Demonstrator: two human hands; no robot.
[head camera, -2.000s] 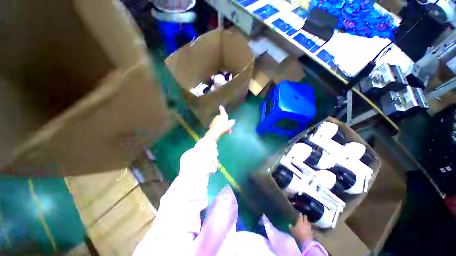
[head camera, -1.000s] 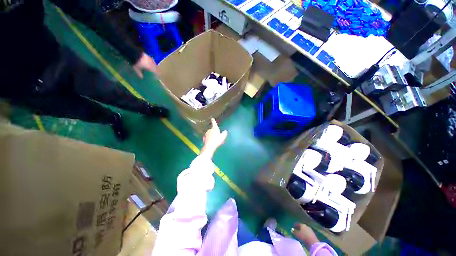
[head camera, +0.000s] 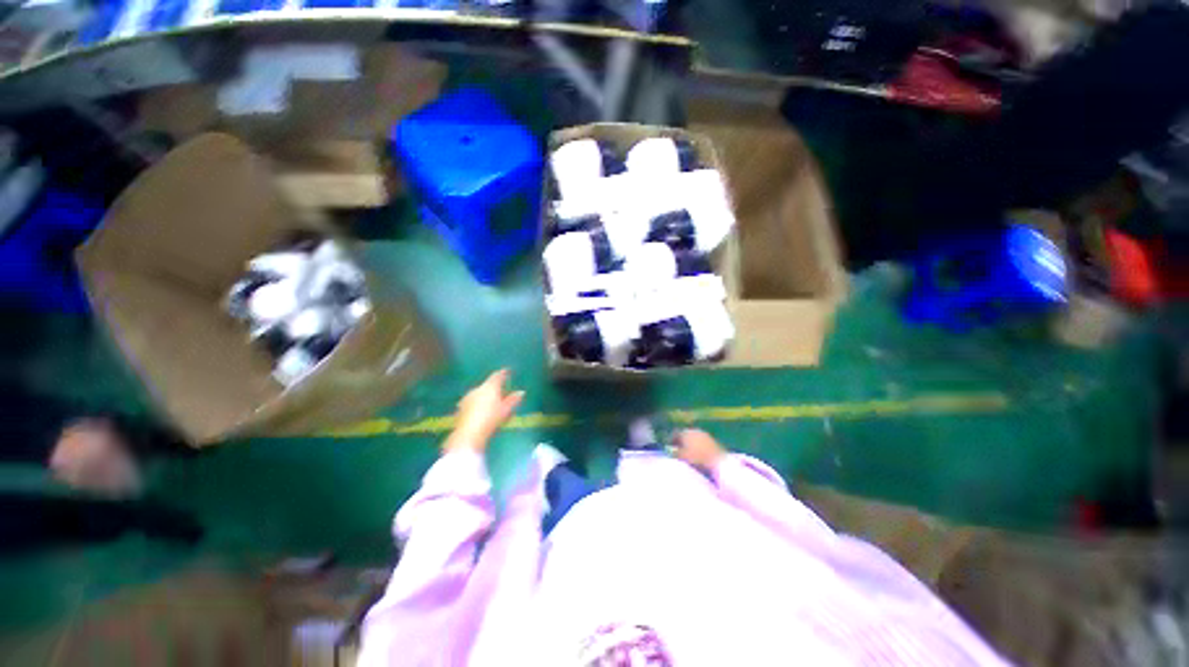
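Observation:
A brown carton (head camera: 563, 352) stands on the floor straight ahead, packed with rows of white-and-black security cameras (head camera: 648, 267). Another open carton (head camera: 196, 280) at the left holds a few white-and-black units (head camera: 303, 306) at its bottom. My left hand (head camera: 483, 414) is in front of me, between the two cartons and touching neither, with fingers apart and nothing in it. My right hand (head camera: 700, 450) is below the packed carton, apart from it; it is small and blurred, and its fingers cannot be made out clearly.
A blue stool (head camera: 472, 170) stands between the cartons. An open carton (head camera: 789, 261) is right of the packed one. Another blue stool (head camera: 984, 276) is at the right. A person's hand (head camera: 94, 456) shows at the left edge. A bench edge (head camera: 352, 16) runs along the top.
My view has turned right, so the packed carton is now straight ahead and the other carton lies at the left. The large carton at the left and the walking person's legs have left the view.

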